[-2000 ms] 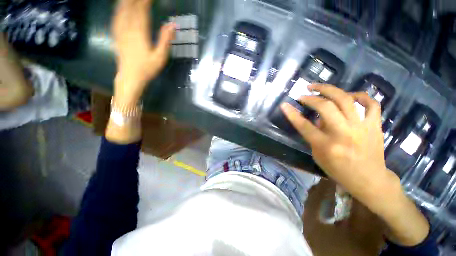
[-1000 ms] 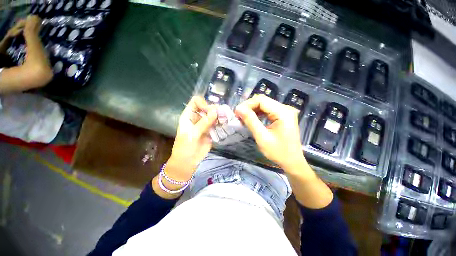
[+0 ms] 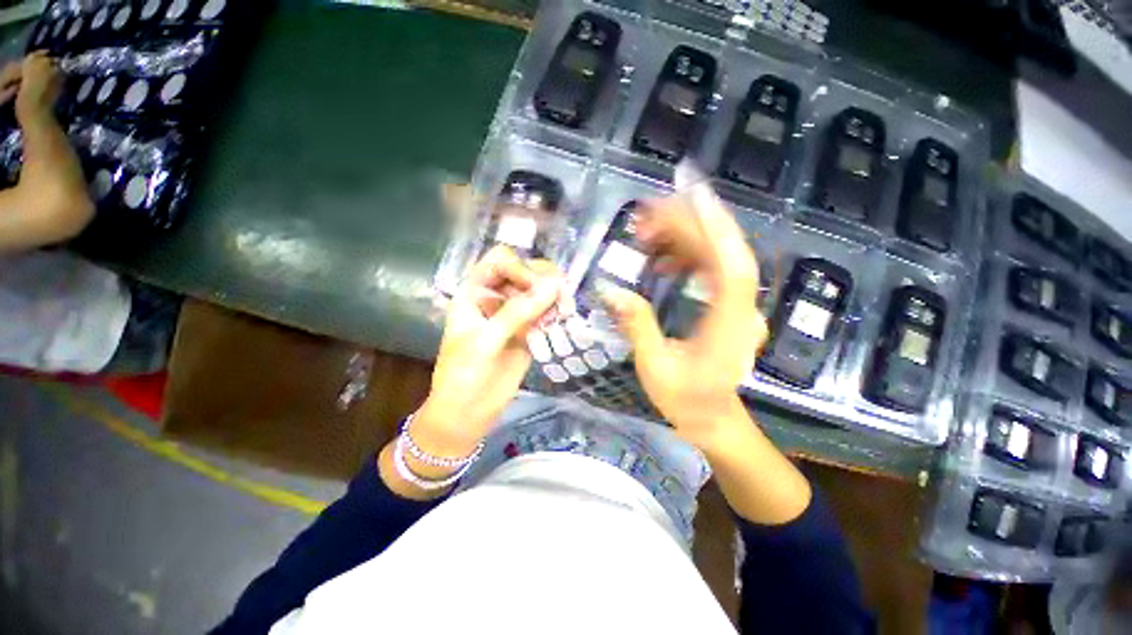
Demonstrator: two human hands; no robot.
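My left hand (image 3: 490, 329) pinches a sticker sheet (image 3: 577, 347) with pale ovals by its upper left end, in front of the tray's near edge. My right hand (image 3: 695, 310) is blurred, with thumb and index finger apart, over the near row of the clear blister tray (image 3: 732, 211); whether a small piece sticks to a finger cannot be told. Black handset housings, such as the one at the near right (image 3: 906, 347), lie in two rows of pockets. A housing with a silvery rectangle (image 3: 621, 261) lies between my hands. My right hand hides another housing.
A neighbouring blister tray (image 3: 962, 496) with housings is at the right. A black tray (image 3: 186, 137) with oval pieces is at the left, beside another person's arm (image 3: 50, 186). Spare sticker sheets (image 3: 788, 17) lie at the back. A brown cardboard box (image 3: 248, 397) is below the bench edge.
My hands went from apart, the right over a housing, to together at the sheet. Now my right hand has opened and lifted off it; the sheet hangs from my left hand.
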